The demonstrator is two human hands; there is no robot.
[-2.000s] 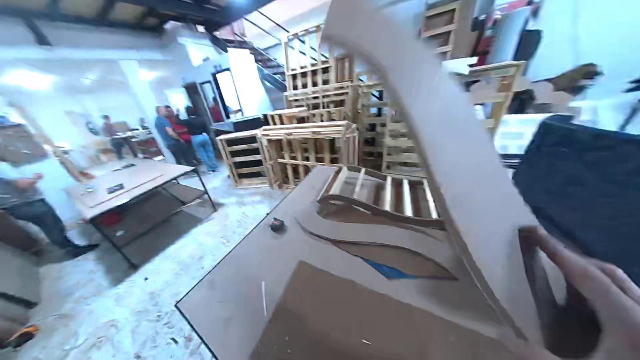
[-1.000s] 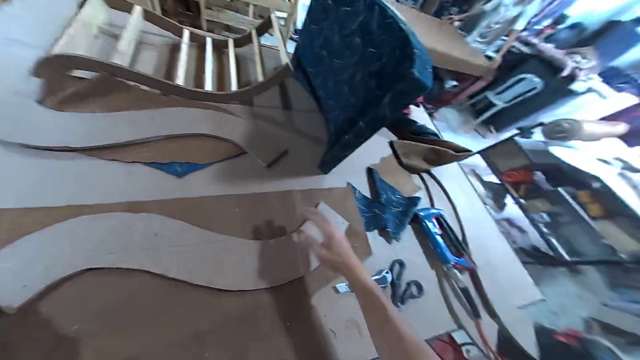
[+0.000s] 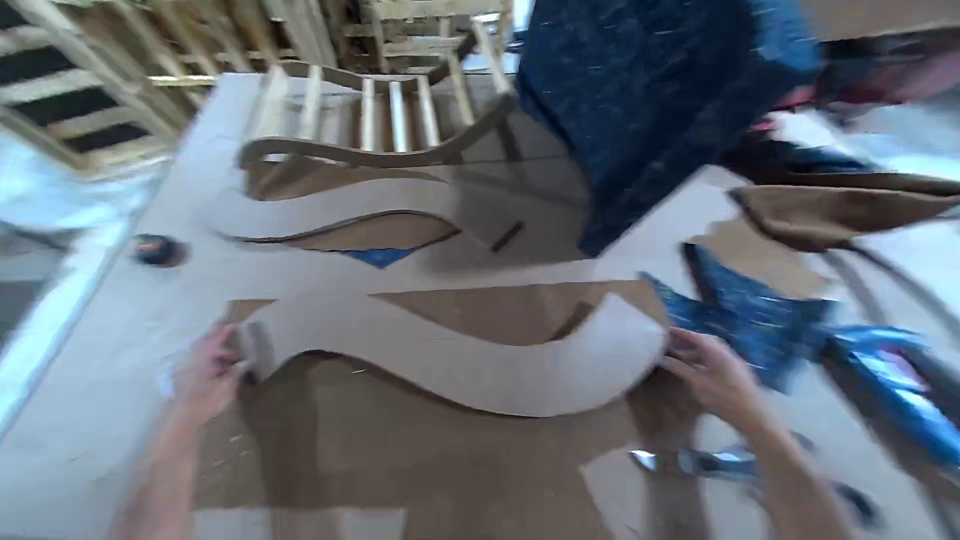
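Note:
Both hands hold a wavy, light-coloured flat panel [image 3: 480,367] by its ends, over a brown sheet [image 3: 420,465] on the table. My left hand [image 3: 214,367] grips the left end, and my right hand [image 3: 705,367] has the right end at its edge. A similar wavy panel [image 3: 337,206] lies farther back. Behind that stands a curved frame with wooden slats [image 3: 375,120]. Dark blue patterned fabric [image 3: 637,97] covers a piece at the back right. Scissors [image 3: 720,461], somewhat blurred, lie by my right forearm.
A small dark round object [image 3: 156,250] sits near the table's left edge. At right are blue fabric scraps [image 3: 757,307], a brown piece of material [image 3: 840,210], a blue tool or package [image 3: 892,390] and dark cords. Wooden slatted frames [image 3: 97,82] stand beyond the table.
One second ago the near wavy panel lay on the brown sheet with one hand over its right end. Now both hands hold its ends, and it looks raised. The view has shifted.

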